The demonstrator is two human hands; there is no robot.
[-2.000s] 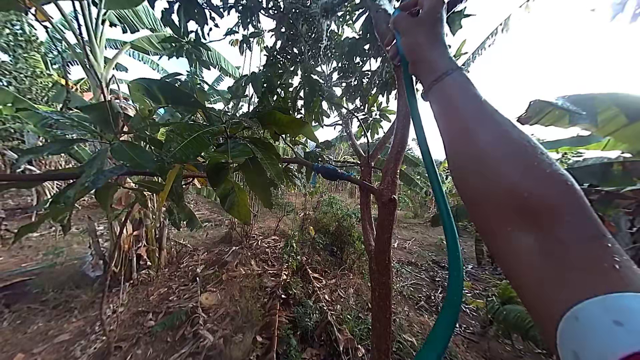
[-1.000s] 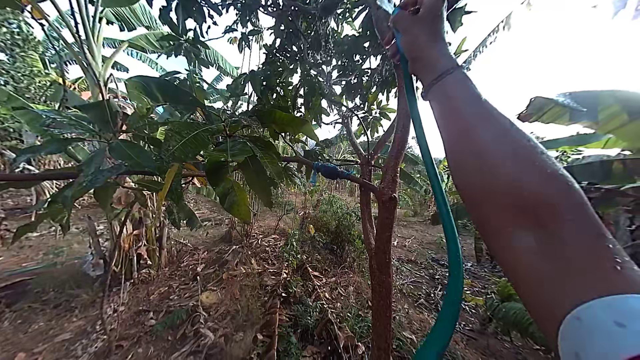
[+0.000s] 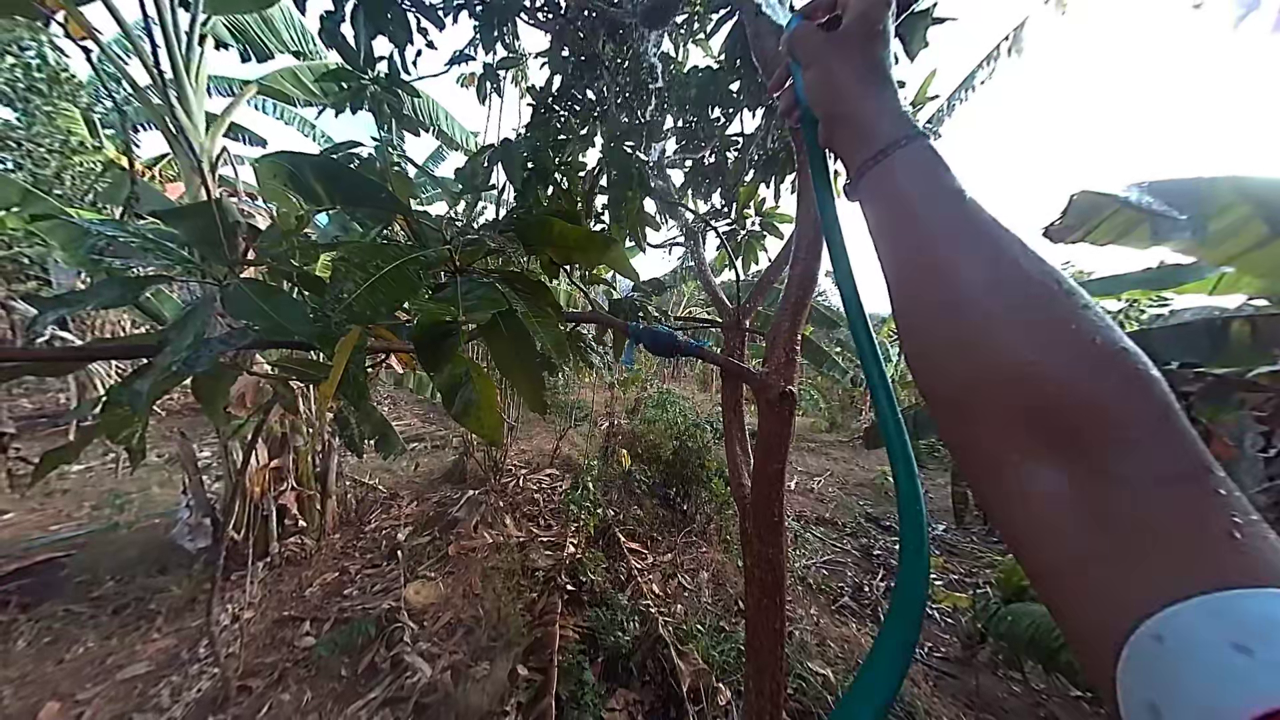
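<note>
At the top right my right hand (image 3: 845,75), with a thin band at the wrist, is raised and closed around the end of a green hose (image 3: 885,410). The hose hangs down past the forearm to the bottom edge. Water (image 3: 655,90) sprays from the area of the hand toward the foliage at the upper middle. Behind the hose stands a forked tree trunk (image 3: 768,480). From it a side branch (image 3: 600,318) reaches left, with a dark blue wrapping (image 3: 660,341) tied around it near the fork. My left hand is not in view.
Large green leaves (image 3: 370,270) hang from the branch at the left. Banana plants (image 3: 190,110) stand behind them, and banana leaves (image 3: 1180,235) spread at the right edge. Dry leaf litter (image 3: 430,590) covers the ground, with a low green bush (image 3: 675,440) behind the trunk.
</note>
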